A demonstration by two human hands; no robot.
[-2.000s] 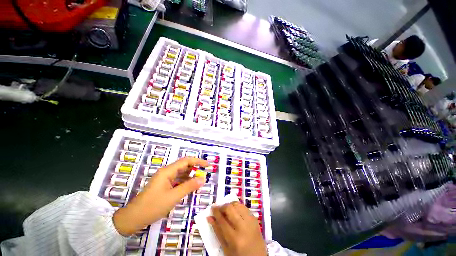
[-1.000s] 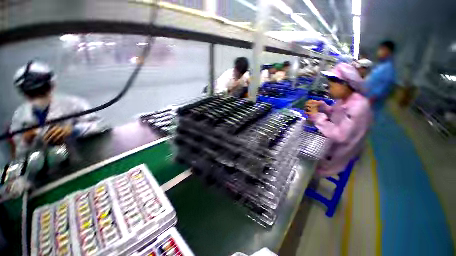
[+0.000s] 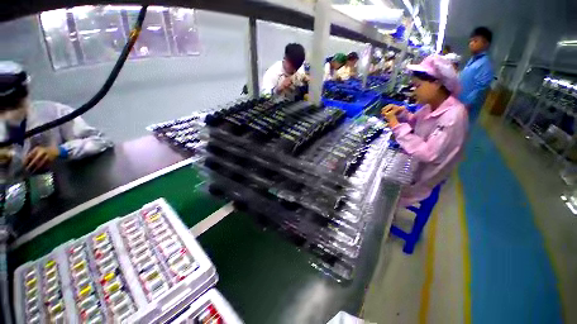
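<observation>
A stack of white trays [image 3: 201,276] lies at the lower left, its pockets filled with rows of small cylindrical components [image 3: 101,259] in white, silver, yellow and red. A corner of the near white tray [image 3: 223,309] shows at the bottom edge, with some red-ended components in it. A small white piece [image 3: 345,317], sleeve or sheet, I cannot tell which, shows at the bottom edge. Neither of my hands is in the picture.
A tall stack of clear trays [image 3: 291,183] with black parts stands on the bench. A person in pink [image 3: 436,136] sits at the right on a blue stool [image 3: 417,221]. Other workers sit beyond the green belt [image 3: 171,190]. A person in blue [image 3: 477,76] stands behind. A black cable [image 3: 101,92] hangs at upper left.
The view has swung up and right from the near tray to the line. Both hands, earlier over the near tray with a component and a white sheet, have left the picture.
</observation>
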